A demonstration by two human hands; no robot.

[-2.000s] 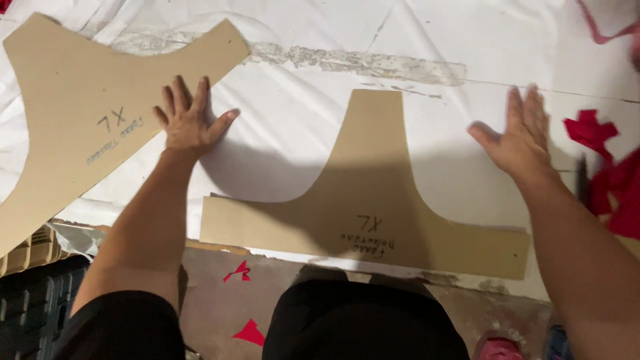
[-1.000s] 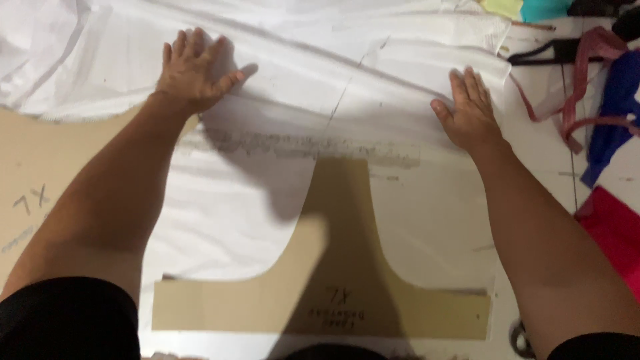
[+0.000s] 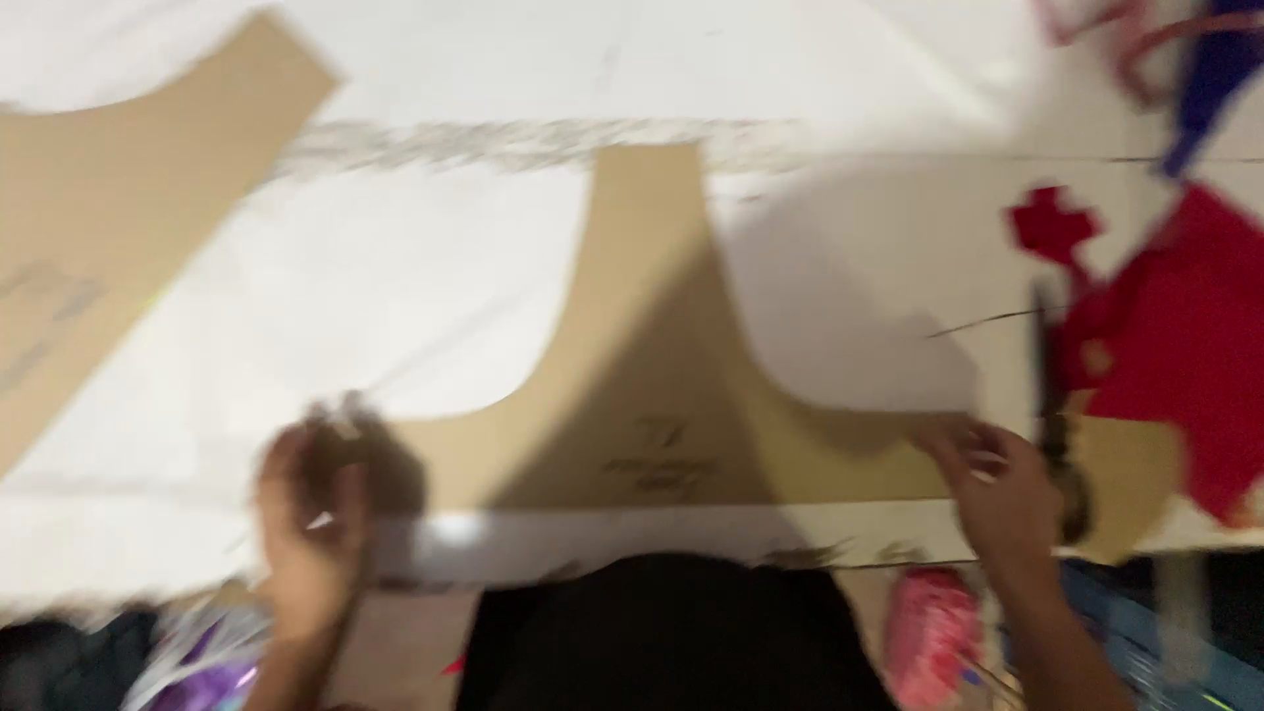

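A tan cardboard pattern piece (image 3: 652,395), bearing handwriting, lies over white fabric (image 3: 434,286) with its wide straight edge toward my body. My right hand (image 3: 997,474) is at the piece's right end, fingertips on its upper corner; blur hides how firmly they pinch. At the left end is my left hand (image 3: 316,484), fingers bent and blurred, in part over a dark shadow; whether it grips the cardboard's end is not clear. Another cardboard pattern piece (image 3: 128,227) lies at the left, set at a slant.
Red cloth (image 3: 1175,336) covers part of the right side, beside dark scissors (image 3: 1062,464) and a smaller tan piece (image 3: 1131,474). Blue cloth (image 3: 1210,89) is at the upper right. Below the table's near edge are a pink item (image 3: 933,632) and a plastic bag (image 3: 207,657).
Both hands have come back toward my body from the white fabric beyond the pattern, down to the two ends of the cardboard piece. The view has shifted.
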